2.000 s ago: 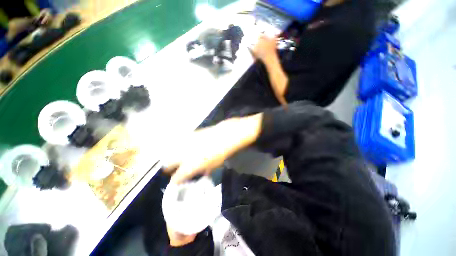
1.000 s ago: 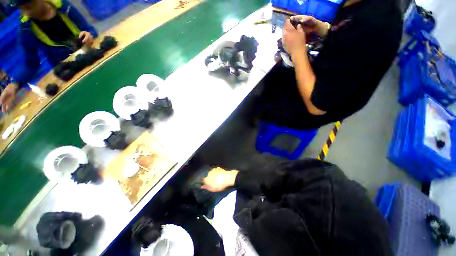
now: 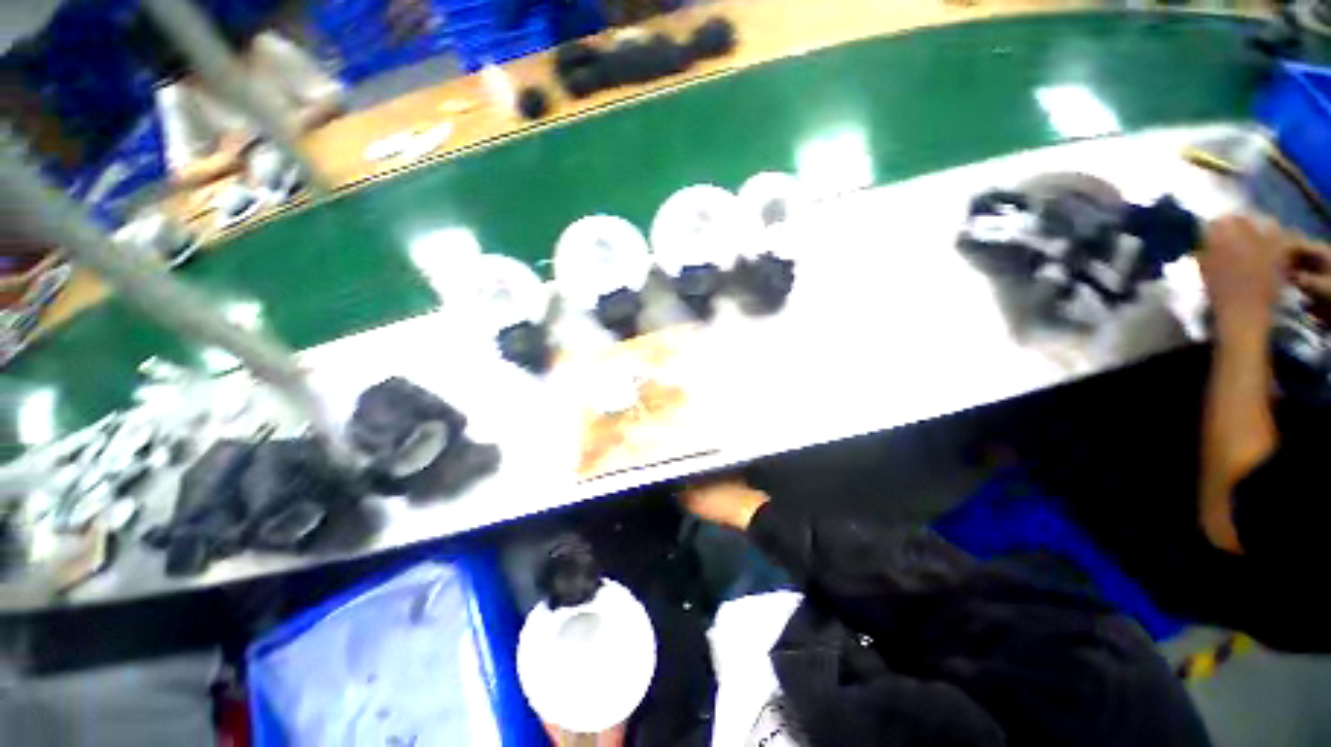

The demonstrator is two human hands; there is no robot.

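Note:
My left hand (image 3: 584,737) is mostly cut off by the bottom edge and hidden behind a round white part (image 3: 587,657), which it holds face up over the lap. A black crinkled part (image 3: 569,569) sits at the disc's far edge. My right hand (image 3: 723,501) is small and blurred at the bench's near edge, just below the cardboard glue mat (image 3: 631,423); its fingers are unclear, so I cannot tell whether it holds anything. Several more white discs (image 3: 602,260) with black lumps (image 3: 620,310) stand in a row behind the mat.
Larger black parts (image 3: 406,438) and many small white parts (image 3: 124,453) lie on the bench at left. A lined blue crate (image 3: 383,664) is below. Another worker's hands (image 3: 1248,277) are at right, beside black-and-white pieces (image 3: 1080,248). A blurred pole (image 3: 175,299) crosses at upper left.
The view has swung left, bringing in the crate and left bench end. My left hand's disc now shows fully. My right hand has moved from over the disc to the bench edge.

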